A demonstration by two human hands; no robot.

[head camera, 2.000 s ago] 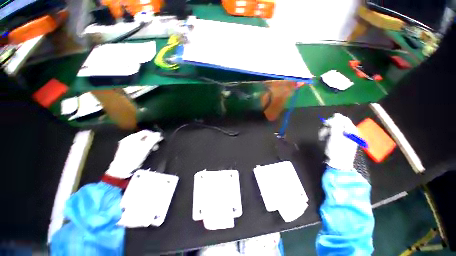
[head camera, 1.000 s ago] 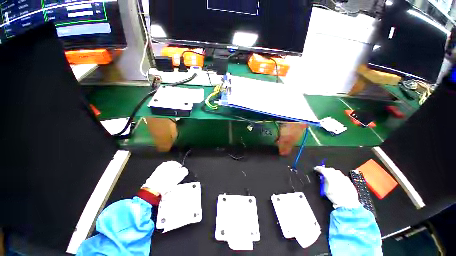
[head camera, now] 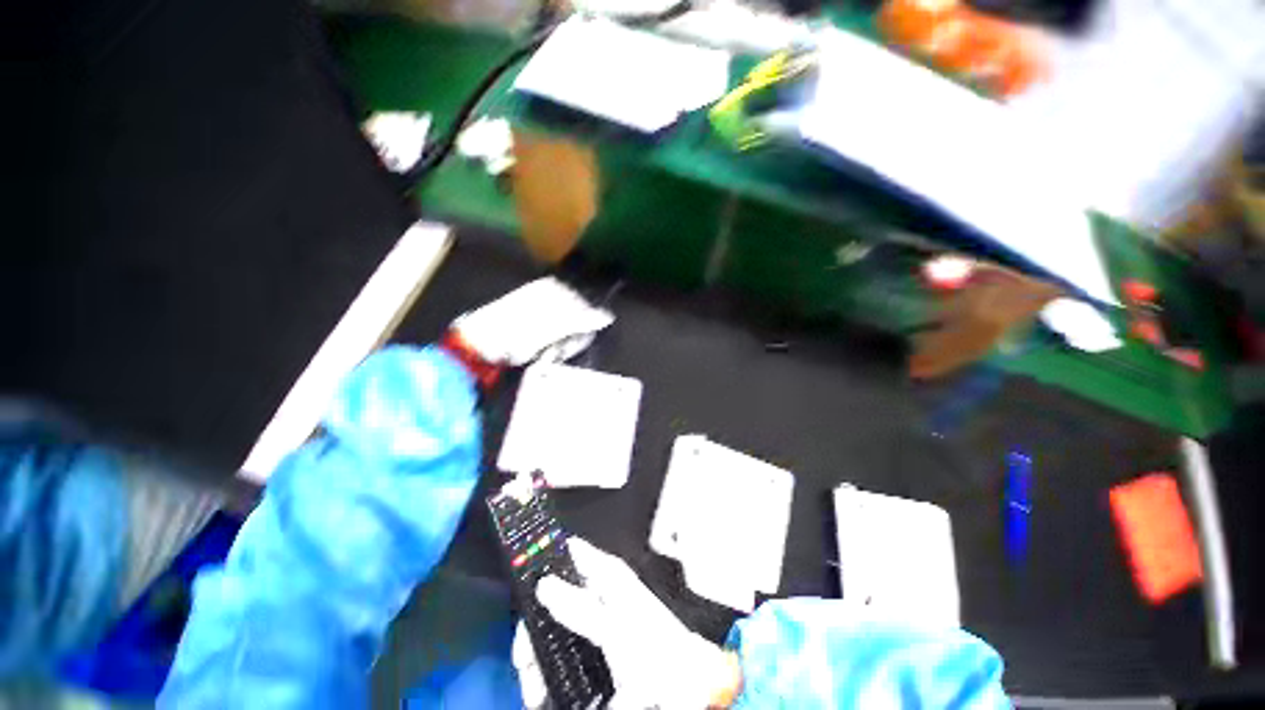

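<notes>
Three white set-top boxes lie on the black mat: a left one [head camera: 572,426], a middle one [head camera: 724,520] and a right one [head camera: 898,552]. My left hand [head camera: 533,322], gloved in white with a red cuff, is at the far edge of the left box; its fingertips are blurred, and whether it holds a lead is unclear. My right hand [head camera: 627,641], also gloved, holds the long black remote control [head camera: 544,569] near the mat's front edge, below the left box. The blue marker pen [head camera: 1020,505] lies loose on the mat, right of the boxes.
An orange pad [head camera: 1154,537] lies at the mat's right side. A white strip [head camera: 354,347] edges the mat on the left, beside a black panel. The green shelf [head camera: 666,194] holds the clipboard papers [head camera: 943,160] and a white-topped unit [head camera: 624,70]. A blue sleeve of another person shows at far left.
My right hand has let go of the blue pen, taken hold of the remote and moved left with it. My left hand stays by the left box. The view has turned and tilted.
</notes>
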